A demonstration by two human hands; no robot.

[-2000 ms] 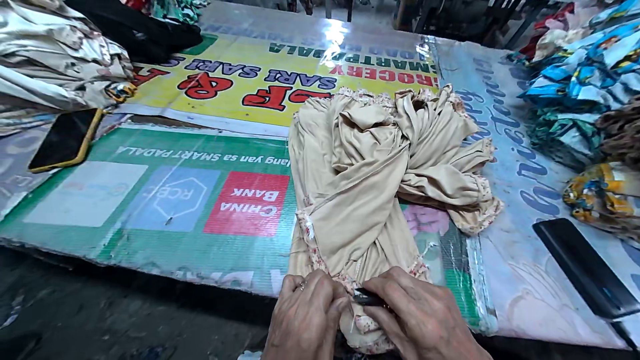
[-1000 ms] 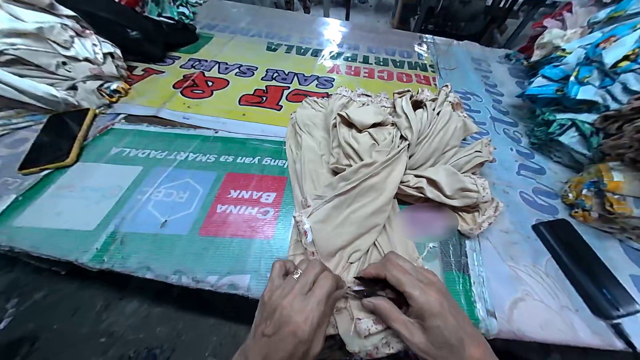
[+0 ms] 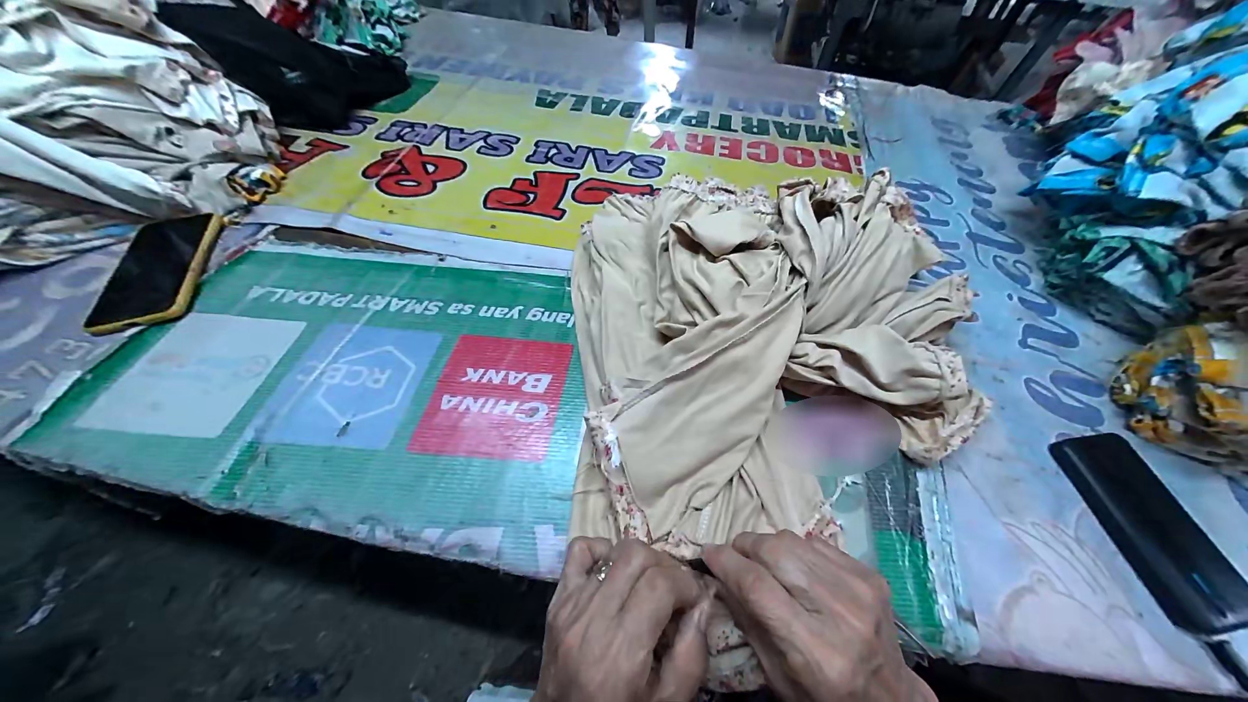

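A beige garment (image 3: 721,390) with floral-print trim lies bunched on the banner-covered table, its lower end reaching the near edge. My left hand (image 3: 624,614), with a ring on one finger, pinches the trimmed end of the cloth. Close against it, my right hand (image 3: 809,614) grips the same end, fingertips nearly meeting the left ones. A small dark object shows between the fingertips; what it is cannot be told. The palms hide part of the cloth.
A yellow-cased phone (image 3: 156,273) lies at left beside piled pale fabric (image 3: 117,117) and black cloth (image 3: 292,68). At right are a black power bank (image 3: 1150,531) with a cable, blue printed cloth (image 3: 1150,166) and a yellow printed bundle (image 3: 1189,390). The table edge is close to my hands.
My hands have drawn closer together on the cloth's near end. The dark object, plainer between the fingers earlier, is now mostly covered. The rest of the garment lies much as before.
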